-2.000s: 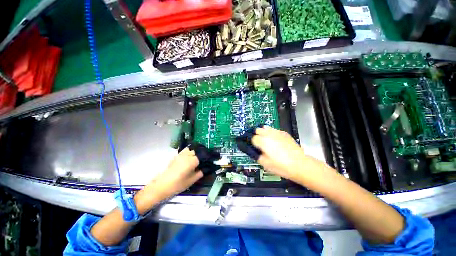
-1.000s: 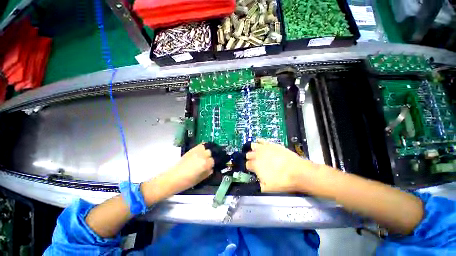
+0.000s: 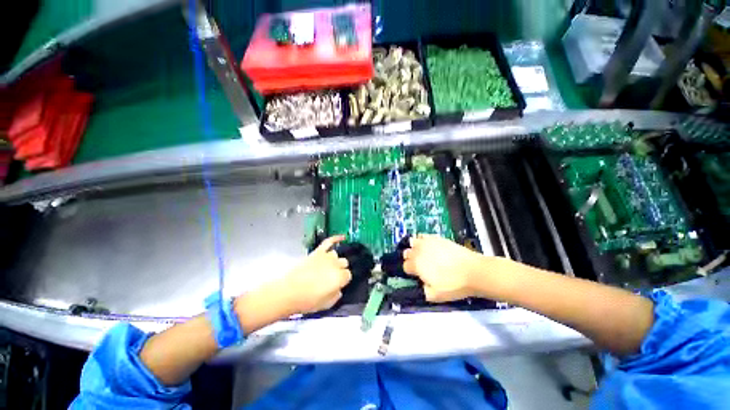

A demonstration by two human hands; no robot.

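A green main circuit board [image 3: 344, 204] with white and blue parts lies in a black carrier [image 3: 467, 220] on the conveyor in front of me. My left hand [image 3: 324, 276], in black finger cots, is at the board's near edge. My right hand [image 3: 432, 268], also in black cots, is close beside it, right of the left fingertips. The fingers of both hands are bent down at the edge; what they hold, if anything, is hidden. A pale green latch [image 3: 373, 306] sticks out towards me below the hands.
A second board [image 3: 588, 172] in its carrier lies to the right. Beyond the rail are bins of silvery parts [image 3: 304, 112], beige parts [image 3: 388, 92] and green parts [image 3: 468, 76], with red foam trays [image 3: 308, 60]. A blue cord [image 3: 210, 176] hangs to my left wrist.
The view has shifted up, showing small boards on the red trays. My right hand has come down from the board's middle to its near edge, beside my left hand.
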